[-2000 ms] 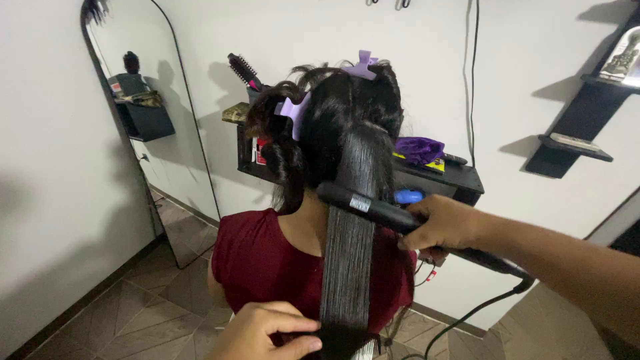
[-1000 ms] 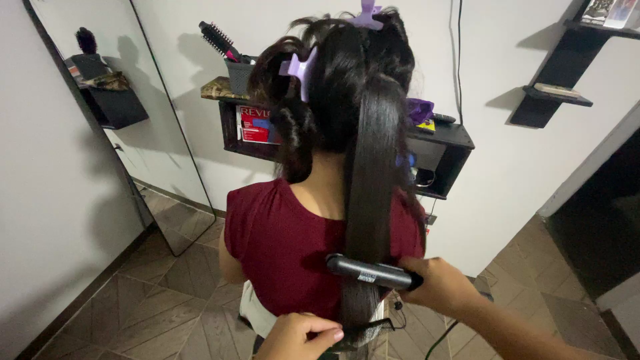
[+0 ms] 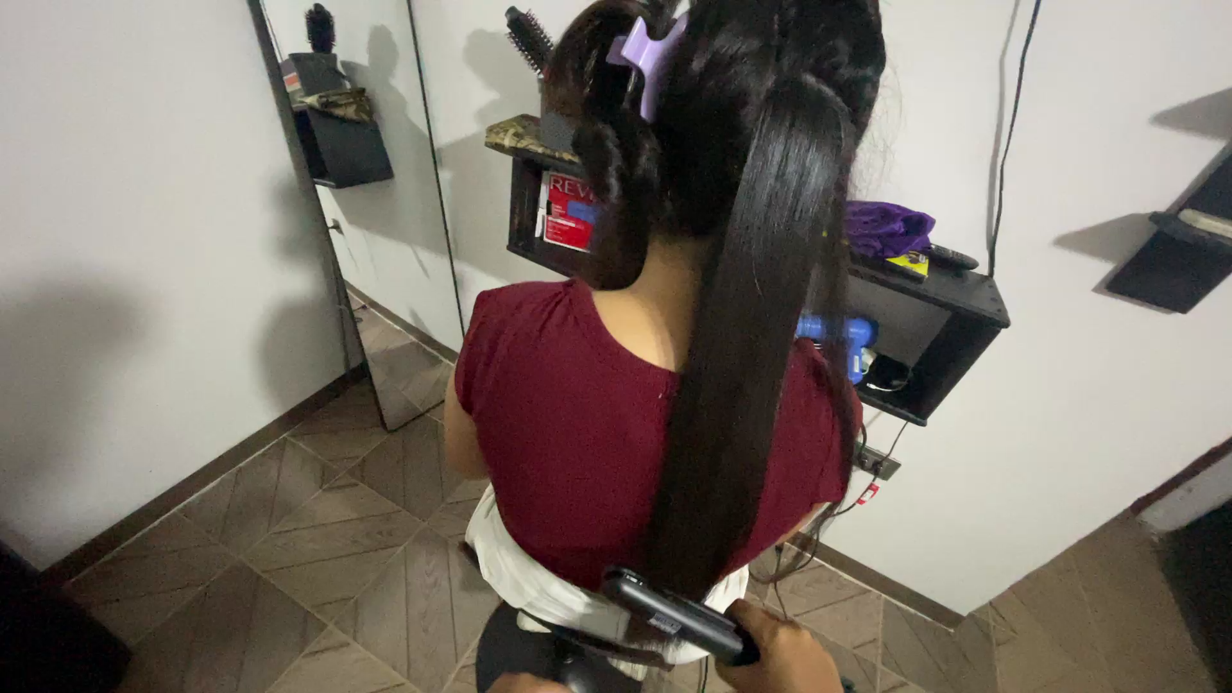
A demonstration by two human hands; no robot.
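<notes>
A person in a dark red top [image 3: 577, 414] sits with their back to me. A long, smooth section of dark hair [image 3: 756, 318] hangs down that back. My right hand [image 3: 784, 654] grips a black hair straightener [image 3: 679, 616], whose plates lie across the hair near its lower end, below the hem of the top. Only the top of my left hand [image 3: 527, 683] shows at the bottom edge, left of the straightener; what it holds is hidden. A lilac claw clip [image 3: 650, 60] holds other hair up at the left of the head.
In front of the person, a black wall shelf [image 3: 962, 298] bears a purple cloth [image 3: 887, 229], a blue hair dryer [image 3: 857, 337] and a red box [image 3: 568, 217]. A tall mirror [image 3: 385, 221] leans at the left. Cords hang near a wall socket [image 3: 878, 462]. The seat [image 3: 510, 645] is black.
The straightener in my right hand has moved down the hair section, from near the neck to near the ends. My left hand has moved lower, almost out of view. The view has tilted downward.
</notes>
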